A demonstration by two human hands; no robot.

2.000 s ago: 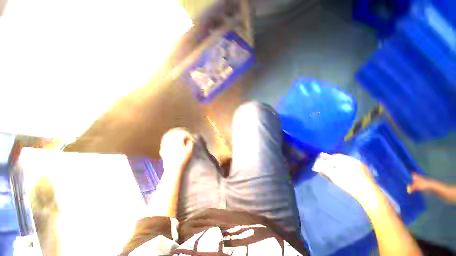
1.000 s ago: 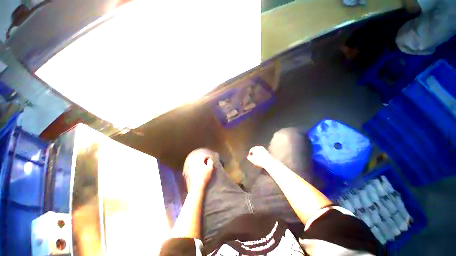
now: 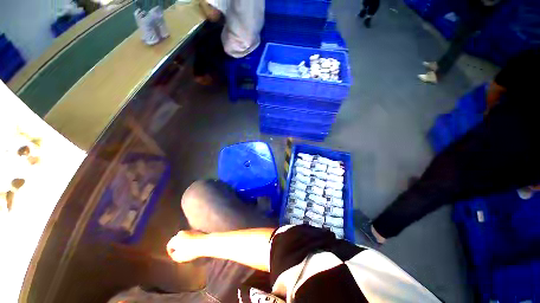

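Note:
My right hand (image 3: pixel 185 245) rests over my thigh, left of the picture's middle near the bottom, with the fingers curled; I cannot tell if anything is inside it. My left hand is not in view. Beside me on the floor, a blue crate (image 3: pixel 349 195) holds rows of white-silver fittings (image 3: pixel 317 188) packed side by side. My right hand is away from this crate. A blue stool (image 3: pixel 247 164) with a small centre hole stands just left of it.
Crates (image 3: pixel 299 112) are stacked ahead, pale parts in the top one. A crate of parts (image 3: pixel 127 198) lies under the curved bench (image 3: pixel 127 62). A glaring white surface (image 3: pixel 41 165) is at left. A dark-clothed person (image 3: pixel 441 177) is close at right; another sits at the bench.
The view has swung to the right, bringing in the stacked crates and people. The packed crate now shows nearly whole. My left hand has gone out of view; my right hand stays over my lap.

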